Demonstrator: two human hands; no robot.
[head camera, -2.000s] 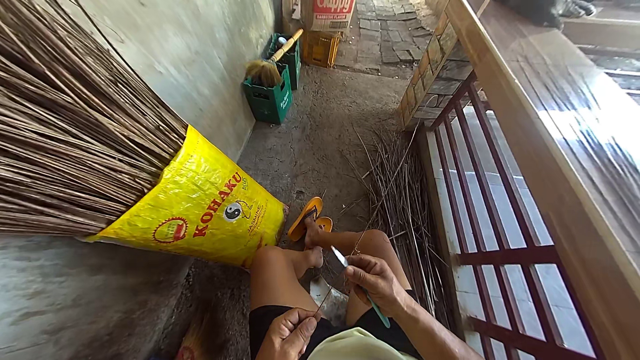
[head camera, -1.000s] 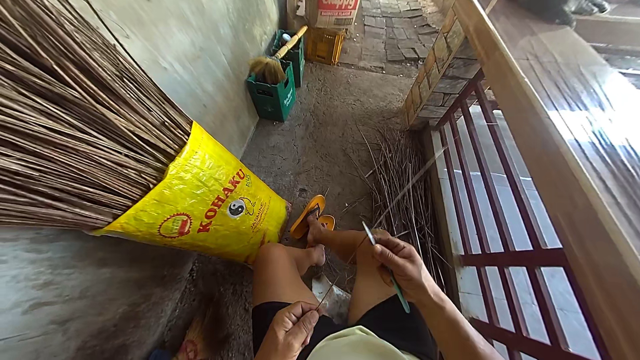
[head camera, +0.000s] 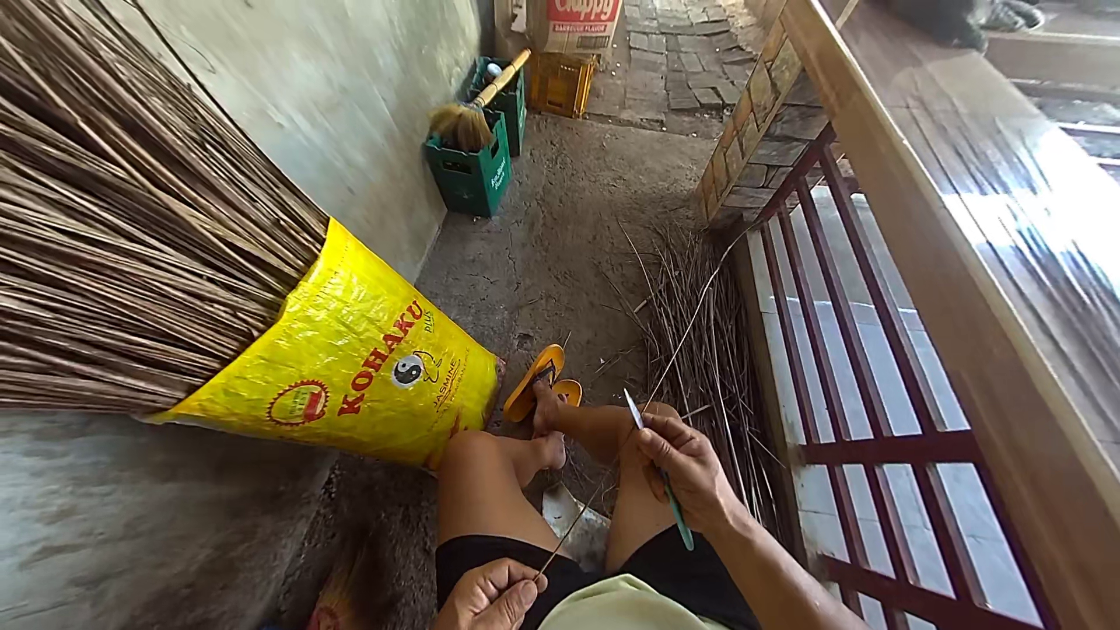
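My left hand (head camera: 492, 597) pinches the lower end of a thin brown palm-leaf rib (head camera: 567, 534) above my lap. The rib runs up past my right hand (head camera: 687, 468) and on toward the railing. My right hand grips a small knife (head camera: 675, 512) with a green handle; its pale blade (head camera: 633, 409) points up, beside the rib. At the left, a yellow plastic sack (head camera: 367, 367) is packed with long dry ribs (head camera: 149, 210). More loose ribs (head camera: 700, 332) lie on the floor by the railing.
Green crates (head camera: 477, 175) with a soft broom (head camera: 464, 127) stand against the wall, near a yellow crate (head camera: 563, 85) and a cardboard box (head camera: 582, 26). A dark red railing (head camera: 884, 448) runs along the right. Orange flip-flops (head camera: 534, 385) are at my feet.
My right hand with the knife has shifted slightly relative to my knee. My left hand still holds the rib's lower end.
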